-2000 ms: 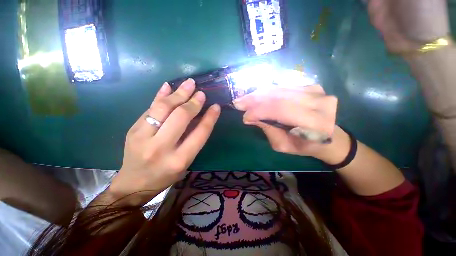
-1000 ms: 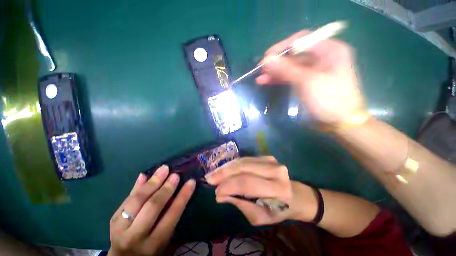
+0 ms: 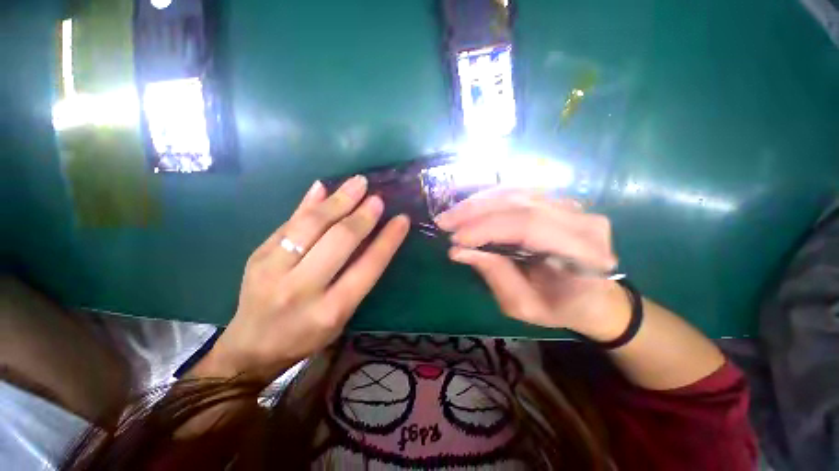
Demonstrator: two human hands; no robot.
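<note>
A dark phone housing (image 3: 397,195) lies on the green tabletop in front of me, its board end to the right under strong glare. My left hand (image 3: 317,271) rests its fingers on the left end of the housing and holds it. My right hand (image 3: 538,253) is at the board end, its fingertips at the board's edge. It holds a slim pen-like tool (image 3: 589,269) with a pale rear end; the kind of tool is unclear. The tool's tip cannot be made out near the housing.
A second phone housing (image 3: 486,92) lies above mine and a third (image 3: 179,120) at the upper left, beside a wide yellow tape strip (image 3: 110,175). Small yellow tape pieces (image 3: 574,99) lie at the upper right. A person's arm (image 3: 55,345) shows at the lower left.
The view has tilted, so the housings sit higher in the picture. The other person's hand with the pale tool has left the picture. My hands stay on the same housing.
</note>
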